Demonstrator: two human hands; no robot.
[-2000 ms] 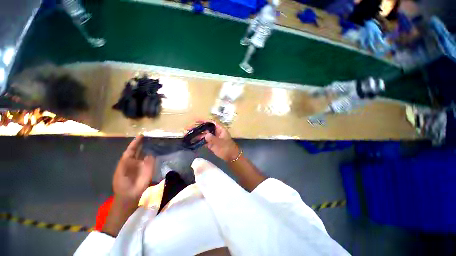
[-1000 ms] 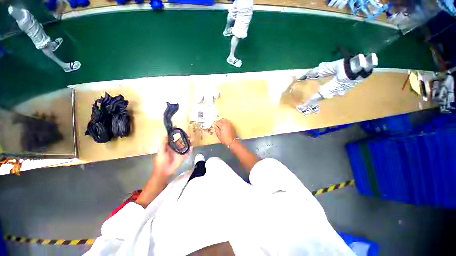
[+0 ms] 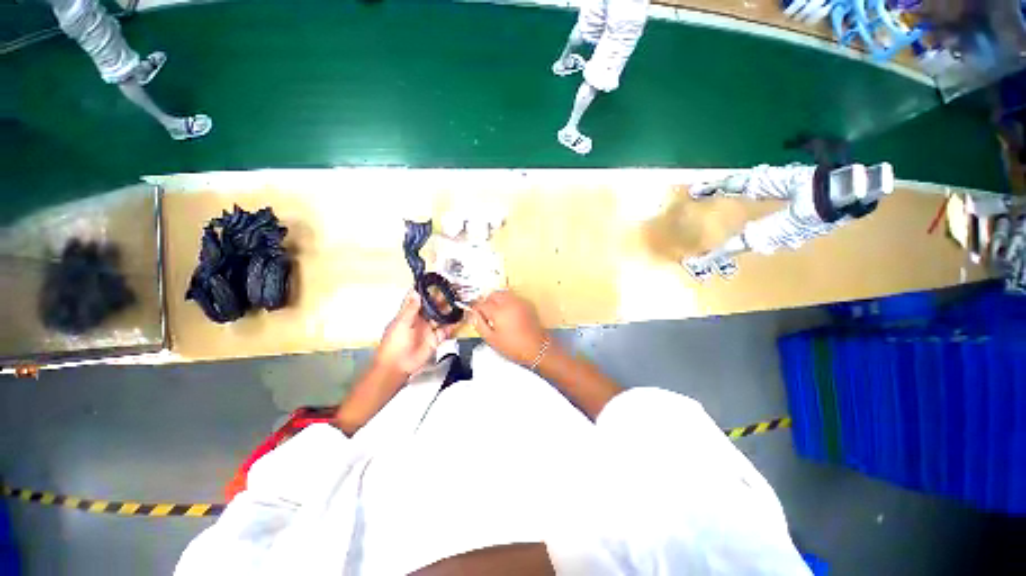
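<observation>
A black ring part (image 3: 440, 299) with a curved tail is held up at the front edge of the tan bench (image 3: 585, 270). My left hand (image 3: 407, 338) grips its lower left side, with the tail pointing up and away. My right hand (image 3: 506, 324) is at the ring's right side, fingertips pinched at its rim; whether they hold a small part is too small to tell. Small white parts (image 3: 470, 266) lie on the bench just beyond my hands. A heap of black parts (image 3: 240, 266) lies on the bench to the left.
A fitted figure body with a black band (image 3: 788, 207) lies at the bench's right. The green conveyor (image 3: 371, 101) runs beyond, carrying white figure legs (image 3: 602, 68). The clear-panelled heating box (image 3: 160, 270) is at far left. Blue bins (image 3: 900, 394) stand right; a red stool (image 3: 270, 444) is behind me.
My right hand has moved from the small white parts to the ring. My left hand has shifted slightly right with the ring. The view has shifted, and the figures on the conveyor appear further right.
</observation>
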